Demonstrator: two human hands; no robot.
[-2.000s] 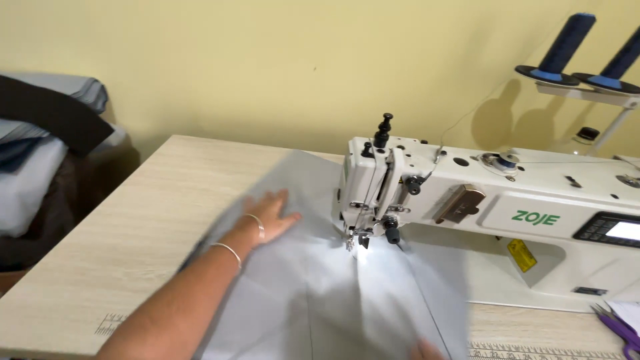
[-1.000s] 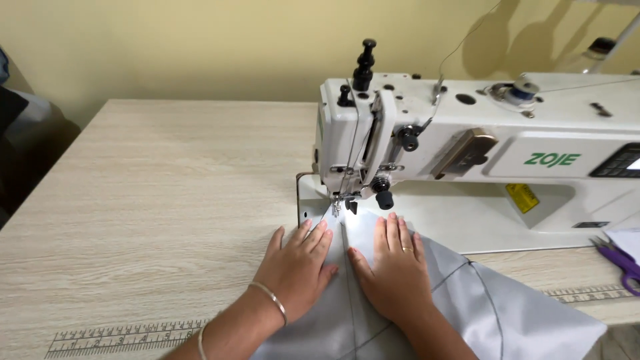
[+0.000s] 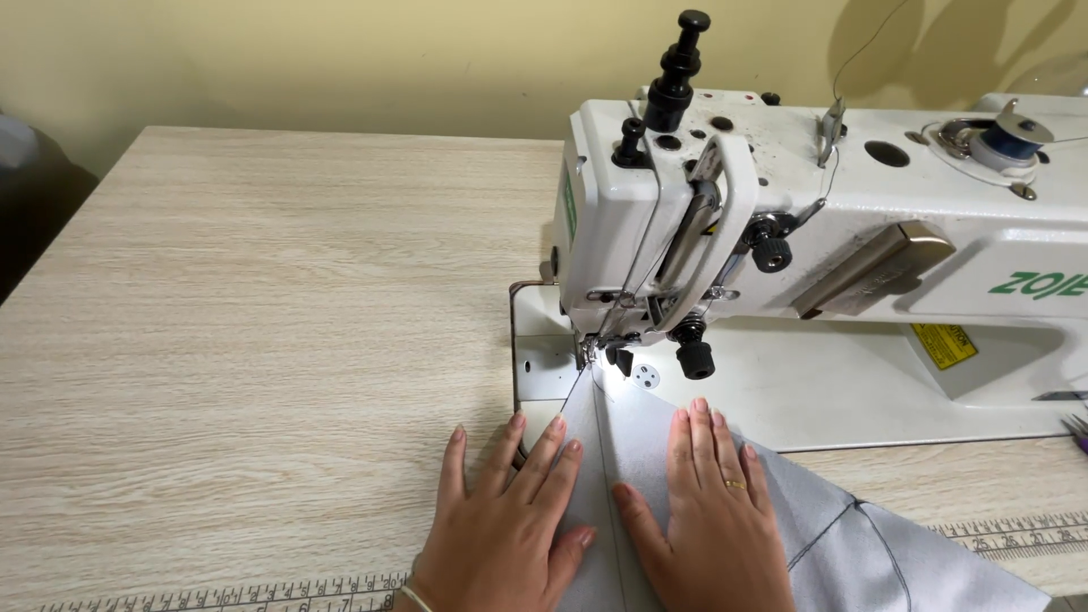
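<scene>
A grey fabric piece (image 3: 650,442) with dark seam lines lies under my hands, its pointed end at the presser foot (image 3: 591,350) of a white ZOJE sewing machine (image 3: 816,170). My left hand (image 3: 510,510) rests palm down, fingers spread, over the fabric's left edge and the tabletop. Flat on the fabric to the right of the seam is my right hand (image 3: 714,501), a ring on one finger, its fingers nearly together. Neither hand grips anything. The machine's lamp lights the needle area, where the needle tip is hard to make out.
The light wood-grain table (image 3: 255,297) spreads to the left. Printed ruler scales (image 3: 340,591) run along its front. Purple-handled scissors (image 3: 1078,432) are partly in view at the right edge. A bobbin (image 3: 1016,136) sits on top of the machine, and a yellow wall stands behind.
Two seconds ago my left hand lay farther up the fabric, left of the needle. Both hands are now in front of the presser foot, and less fabric lies beyond it. The view has moved closer.
</scene>
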